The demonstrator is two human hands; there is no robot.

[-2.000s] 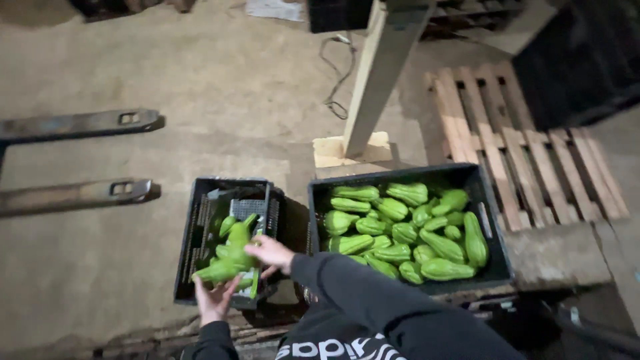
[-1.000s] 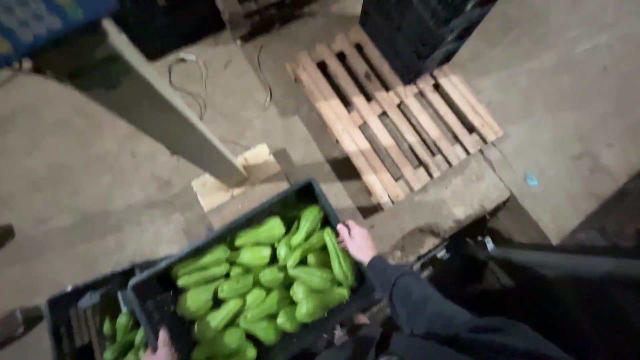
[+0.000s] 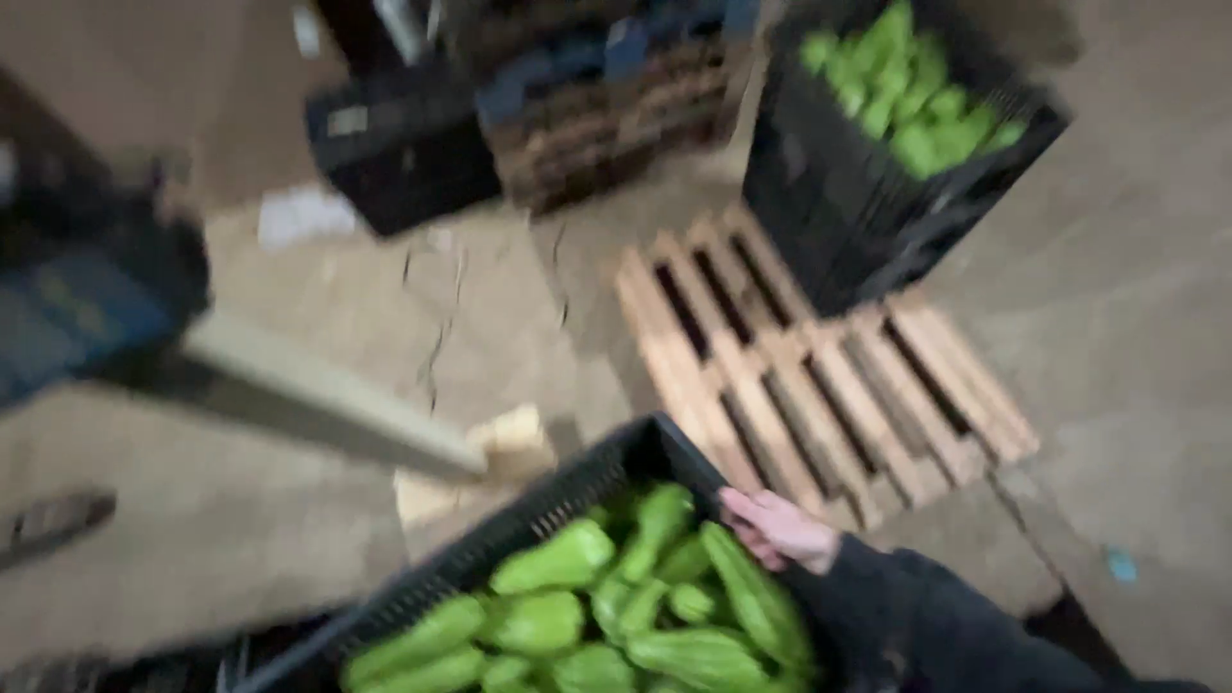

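A black plastic crate (image 3: 462,563) full of green chayotes (image 3: 553,558) fills the lower middle of the view, tilted in the frame and cut off by the bottom edge. My right hand (image 3: 775,527) grips the rim at the crate's right end, its fingers wrapped over the edge. My left hand is out of view, so its hold on the crate's other end cannot be seen. The picture is blurred by motion.
A wooden pallet (image 3: 828,385) lies on the floor beyond my right hand, with stacked black crates (image 3: 818,212) on it, the top one holding chayotes. A post (image 3: 327,395) stands on a wooden base at left. Behind are a black box (image 3: 404,144) and stacked pallets (image 3: 616,125).
Two seconds ago both hands were at chayotes in the smaller left crate; then they took the larger crate by its ends. The view has swung toward the pallet, and the left hand has left the frame.
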